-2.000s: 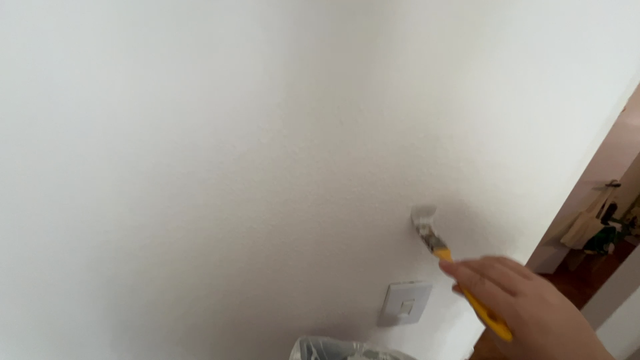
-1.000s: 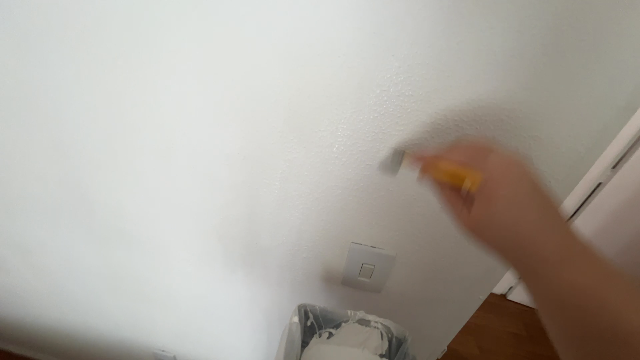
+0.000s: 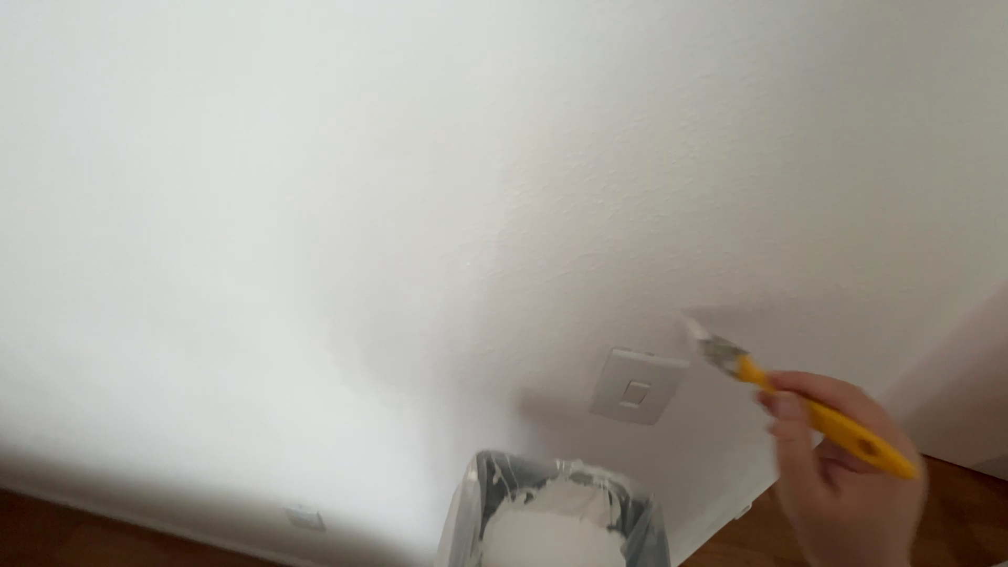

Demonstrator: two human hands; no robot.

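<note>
My right hand (image 3: 846, 465), at the lower right, is closed around the yellow handle of a paintbrush (image 3: 827, 421). White paint coats the bristles, whose tip meets or nearly meets the white wall (image 3: 394, 197) just above and right of a light switch (image 3: 639, 386). Below the switch, at the bottom edge, is a plastic-lined container (image 3: 664, 531) with white paint (image 3: 551, 531) inside and smears on its lining. What holds the container up is out of frame. My left hand does not show.
A wall outlet (image 3: 305, 517) sits low at the left, above a white baseboard (image 3: 157, 524). Brown wooden floor (image 3: 965, 504) shows in both lower corners. The wall's corner edge runs down at the right, close to my hand.
My right hand has moved the brush down from higher on the wall to beside the switch. More of the paint container shows than two seconds ago. The view has shifted.
</note>
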